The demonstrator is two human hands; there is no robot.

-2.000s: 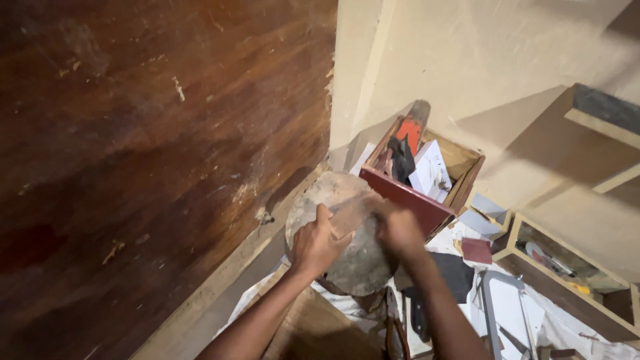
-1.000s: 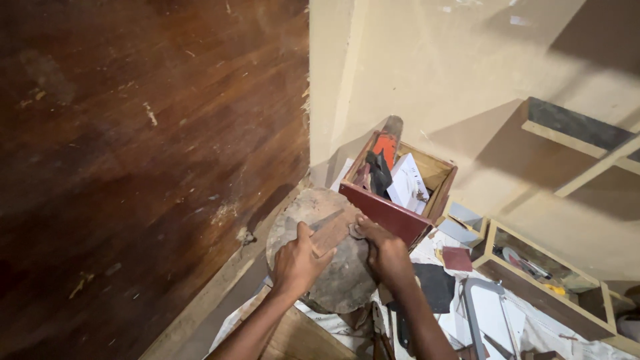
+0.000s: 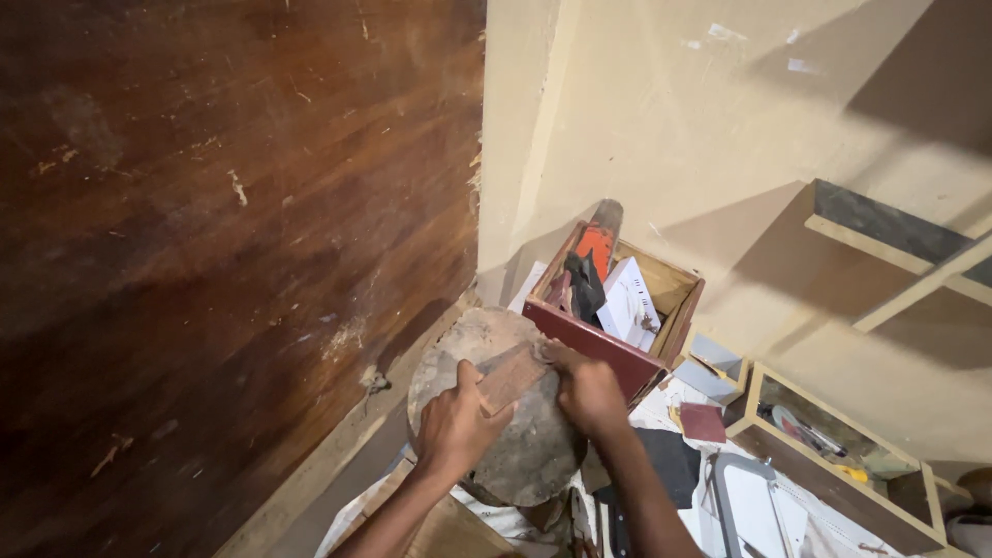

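A small rectangular wooden block (image 3: 513,378) lies slanted over a round, worn grey slab (image 3: 519,457), perhaps stone or a wood round. My left hand (image 3: 463,422) grips the block's lower left end, with the thumb along its edge. At the upper right end is my right hand (image 3: 587,387), its fingers around something small against the block; that item is mostly hidden. Whether the block touches the slab cannot be told.
A dark red wooden box (image 3: 593,349) behind the slab holds an orange tool, black cloth and a white box. To the right are a divided wooden tray (image 3: 845,496), a red sandpaper-like square (image 3: 702,422) and a grey-framed saw (image 3: 722,496). A brown wooden panel (image 3: 232,271) stands left.
My right hand was blurred at the block two seconds ago and is sharper now. Both hands have stayed at the block over the round slab. The view has shifted somewhat.
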